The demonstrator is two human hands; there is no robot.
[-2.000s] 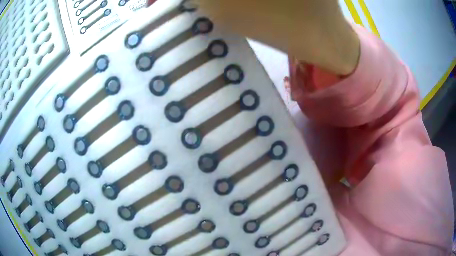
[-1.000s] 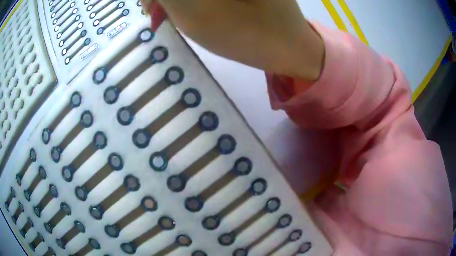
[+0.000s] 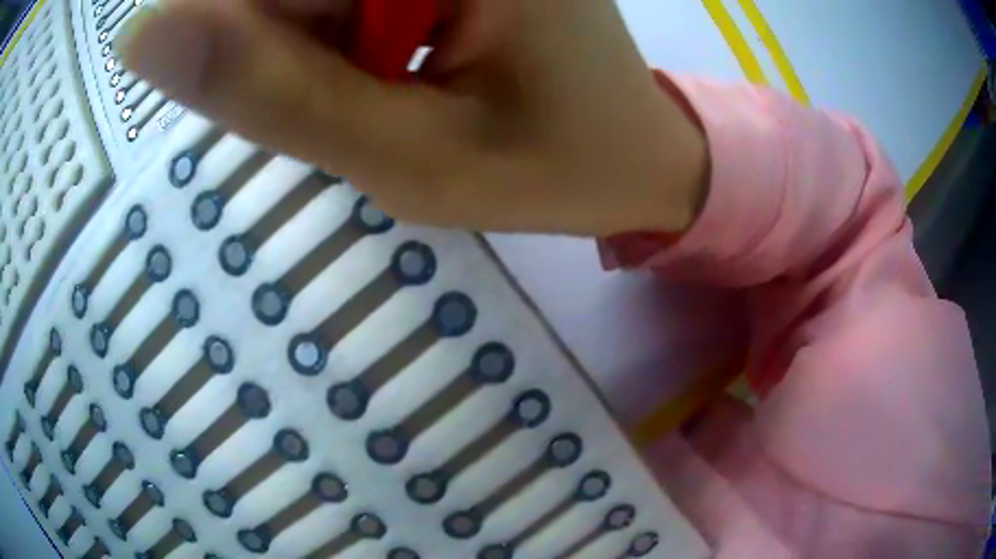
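A large white parts tray (image 3: 524, 317) lies tilted across the view. It has rows of slots with brown-grey bars (image 3: 377, 311) and a dark ring (image 3: 453, 314) at each end. My right hand (image 3: 437, 120) comes in from the right over the tray's upper part and covers some rings. It is closed around a bright red marker pen (image 3: 395, 35), of which only a short piece shows. The pen's tip is hidden. My left hand is not in view.
A second white tray (image 3: 55, 175) with rows of empty-looking holes lies at the far left. A panel with small ring pairs (image 3: 118, 87) shows at the top left. The white bench (image 3: 874, 66) has yellow lines. My pink sleeve (image 3: 808, 218) fills the right side.
The tray has shifted down and left in view. My right hand has come lower and further into view, covering upper rings, and the red pen now shows in its grip.
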